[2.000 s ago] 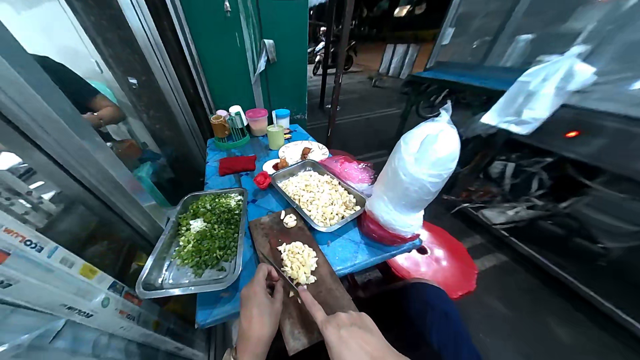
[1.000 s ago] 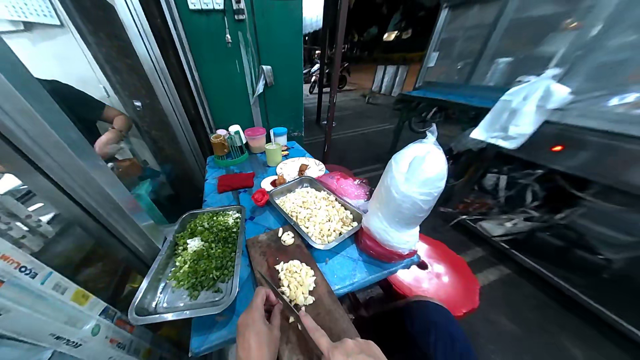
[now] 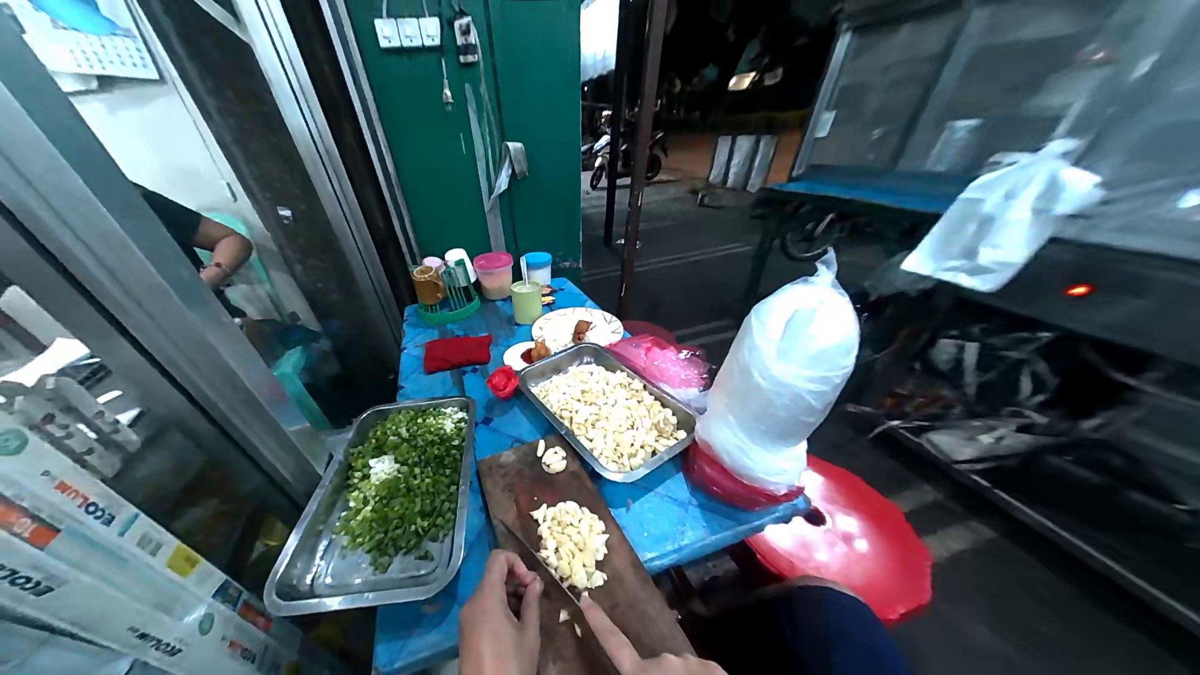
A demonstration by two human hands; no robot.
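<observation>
On a wooden cutting board [image 3: 623, 600] lies a heap of chopped pale pieces, likely garlic [image 3: 570, 544], with a few larger pieces [image 3: 553, 458] near the far end. A knife [image 3: 548, 570] lies along the heap's left side. My right hand [image 3: 647, 652] is at its near end, index finger extended along the blade; its grip is mostly cut off. My left hand [image 3: 502, 609] has bent fingers beside the blade; whether it pinches something is hidden. Behind the board stands a metal tray of pale chopped pieces [image 3: 609, 417]. Left is a metal tray of chopped green onions [image 3: 403, 487].
The blue-covered table [image 3: 666, 530] also bears a red cloth [image 3: 457, 353], plates [image 3: 577, 326], cups and a tall white plastic bag [image 3: 783, 375]. A red stool [image 3: 862, 544] stands right. Behind the glass at left, a person's arm [image 3: 225, 251] shows.
The view has shifted somewhat. My hands stay at the board with the knife beside the heap; no other plain change.
</observation>
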